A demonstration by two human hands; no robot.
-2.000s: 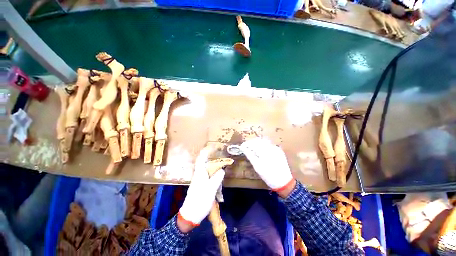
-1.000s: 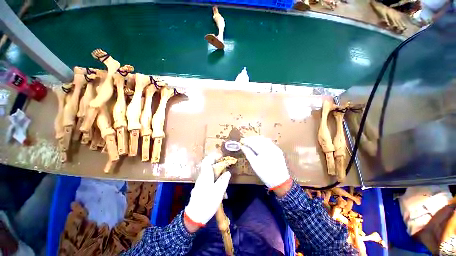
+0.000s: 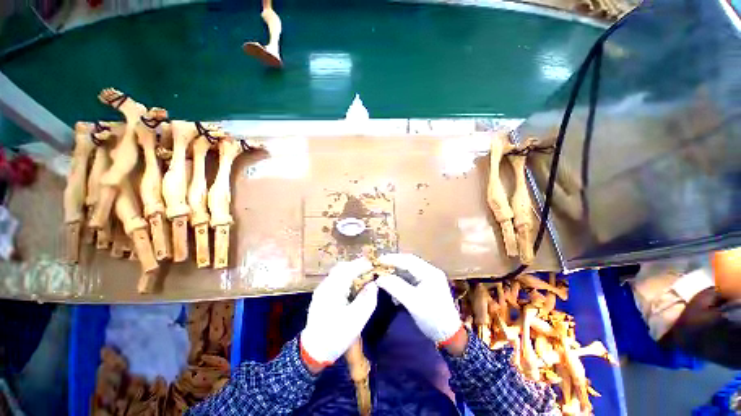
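Note:
My left hand [image 3: 339, 302], in a white glove, is closed around a tan figurine leg [image 3: 358, 375] near its foot end, below the bench edge. The leg's other end points down toward my lap. My right hand [image 3: 417, 294], also gloved, is at the foot end with its fingertips on it. The gloves hide most of the foot, and I cannot tell if a small part is between the fingers. A small whitish oval dish [image 3: 351, 227] lies on the dark-spotted work board [image 3: 318, 255], just beyond my hands.
Several strapped legs [image 3: 176, 183] lie in a row on the bench at left, two more [image 3: 498, 195] at right by a black cable [image 3: 561, 146]. A soled leg [image 3: 274, 34] lies on the green belt [image 3: 422, 65]. Blue bins with parts [image 3: 603, 325] stand below.
My right hand has left the dish and come to the foot end beside my left hand. The soled leg has moved left along the belt. The view has shifted.

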